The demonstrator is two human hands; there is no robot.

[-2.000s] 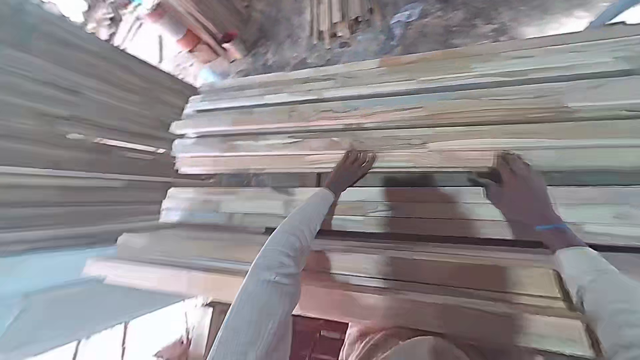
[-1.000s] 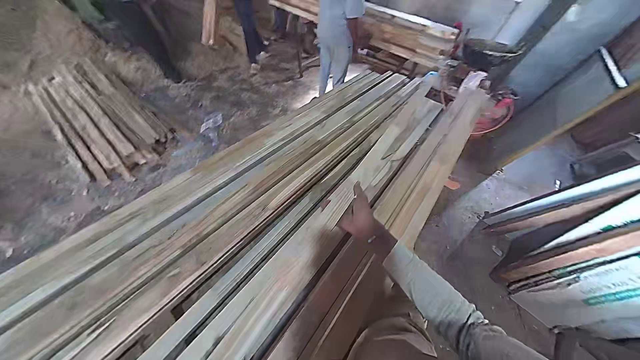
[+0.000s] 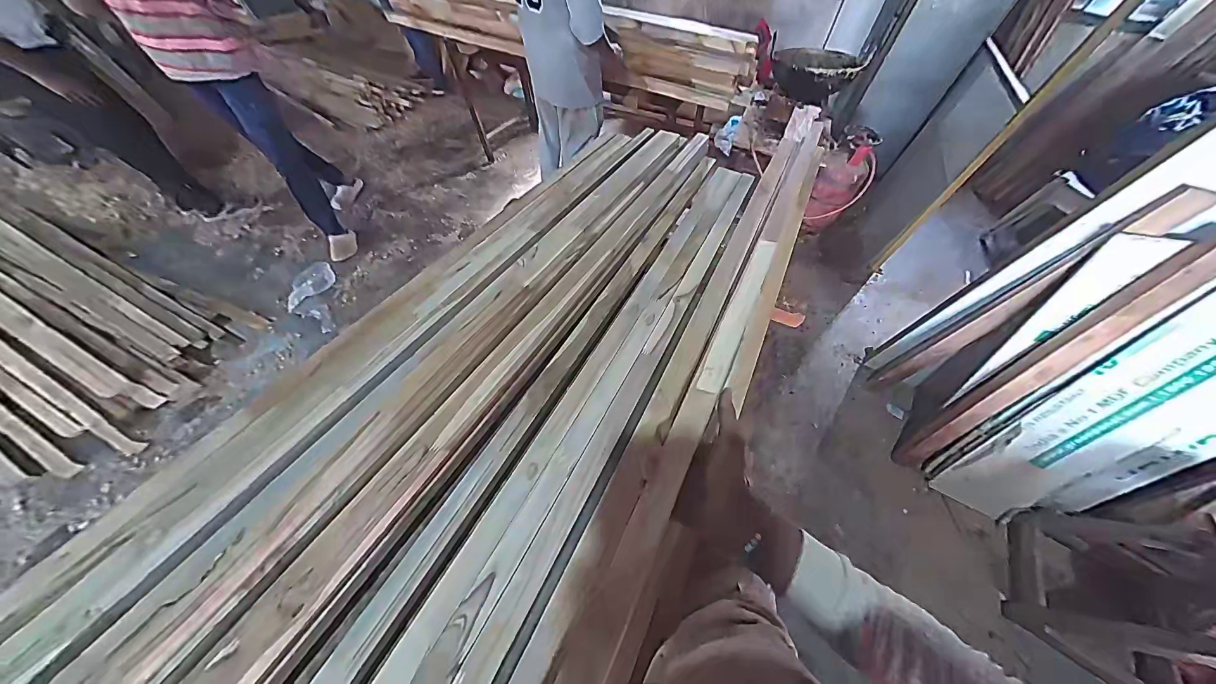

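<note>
Long wooden planks (image 3: 532, 380) lie side by side in a wide layer, running from the lower left toward the top centre. My right hand (image 3: 727, 484), with a thin band at its wrist, touches the outer edge of the rightmost plank (image 3: 736, 351). One digit points forward along that plank; shadow hides how the other fingers sit. The right-hand planks reach farther forward than the rest and leave narrow dark gaps between them. My left hand is out of view.
A pile of rough boards (image 3: 85, 332) lies on the floor at left. Nearby are a person in a striped shirt (image 3: 195, 38) and another in grey (image 3: 565, 57). A dark pan (image 3: 817, 74) and a red container (image 3: 841, 180) stand beyond the planks. Panels (image 3: 1092, 380) lean at right.
My left hand, on the planks two seconds ago, has left the view. My right hand is now at the outer plank edge. A person in a striped shirt has come into view. The view has swung strongly.
</note>
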